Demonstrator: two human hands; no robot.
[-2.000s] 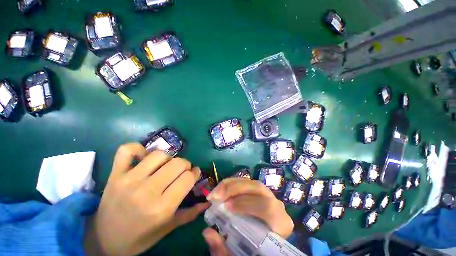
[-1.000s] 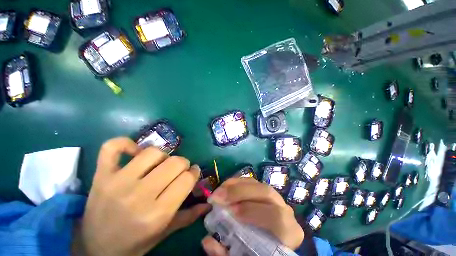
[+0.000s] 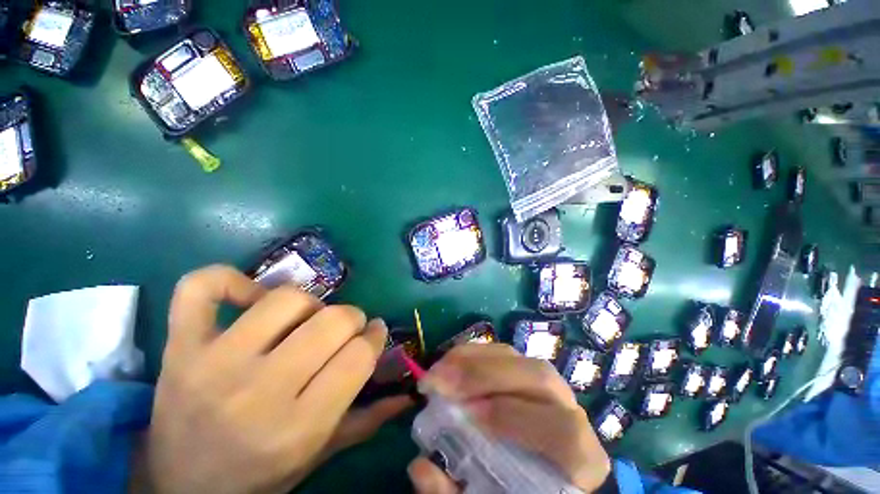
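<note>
My right hand [image 3: 521, 410] grips the clear-white glue dispensing pen [image 3: 482, 453] at the bottom centre. Its pink-red needle [image 3: 413, 365] points up-left at a dark watch unit [image 3: 394, 363] between my hands. My left hand [image 3: 265, 381] holds this unit by its left side; my fingers and thumb hide much of it. A thin yellow piece [image 3: 419, 330] stands up at the unit's edge. Another watch unit [image 3: 301, 265] lies just beyond my left knuckles, partly covered. A separate unit [image 3: 447, 244] lies further forward.
Several watch units lie at the upper left and right. A clear bag [image 3: 550, 135] lies by a camera-like module [image 3: 533, 234]. A white wipe [image 3: 79, 338] is left, a yellow-green needle [image 3: 201, 154] upper left, a metal post [image 3: 762, 63] upper right, a black tray [image 3: 775, 289] right.
The view has shifted, so the upper-left units and the wipe sit further left. The needle tip has drawn slightly right of my left fingertips. Both hands keep their hold.
</note>
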